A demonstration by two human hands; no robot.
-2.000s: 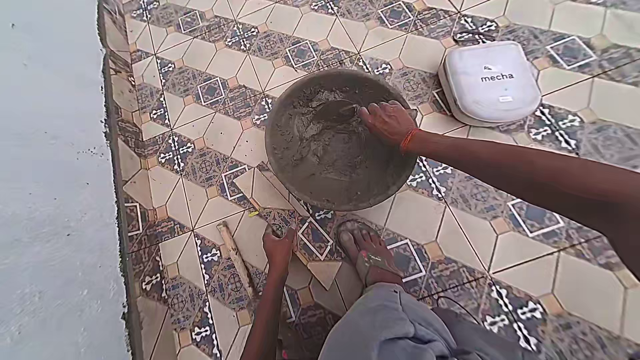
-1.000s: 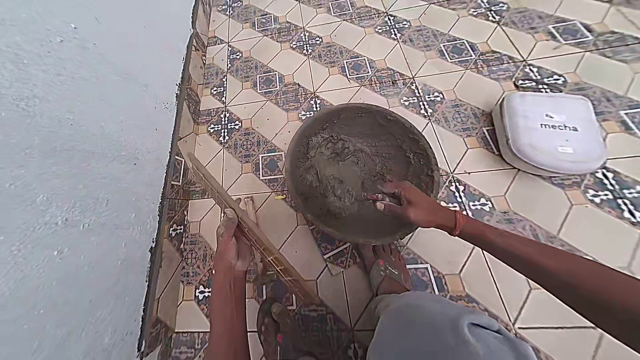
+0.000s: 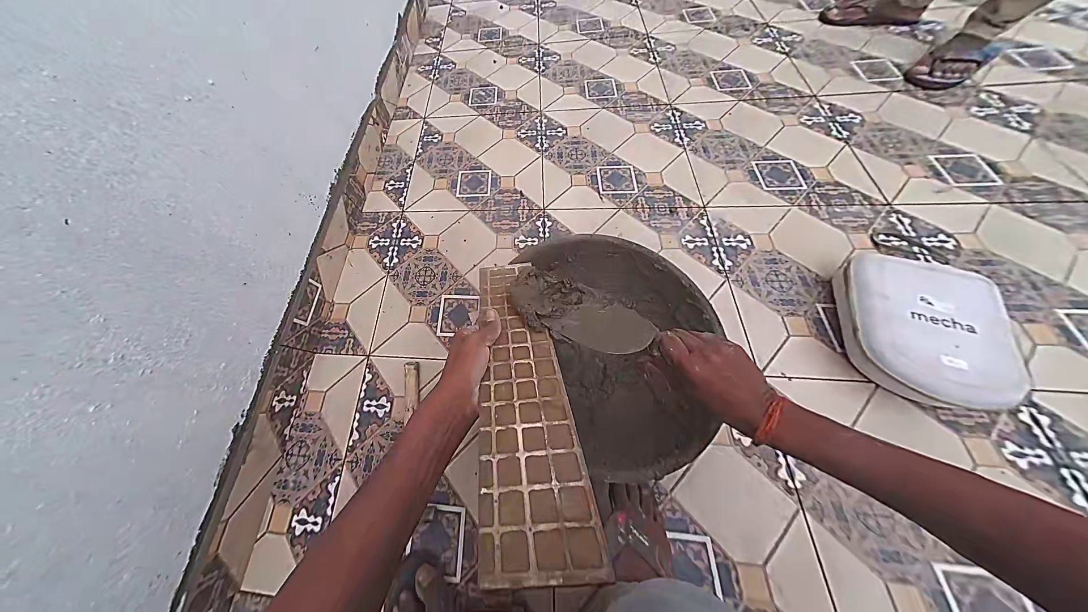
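A long narrow strip of tile is held back side up by my left hand, which grips its left edge near the far end. The grid of its ribbed back faces me. My right hand grips a trowel, whose handle is mostly hidden in the fist. The trowel's blade lies flat over the round basin, its tip beside a lump of wet mortar at the strip's far right edge. Beneath and to the right of the strip stands the basin, with grey mortar in it.
A pale wall runs along the left, above a tiled skirting. A white zip case lies on the patterned tile floor at right. Another person's sandalled feet are at the top right. A short stick lies left of the strip.
The tile strip, edge-on beside the basin a second ago, is now turned with its ribbed back up and over the basin's left rim. The trowel has come up out of the mortar to the strip's edge.
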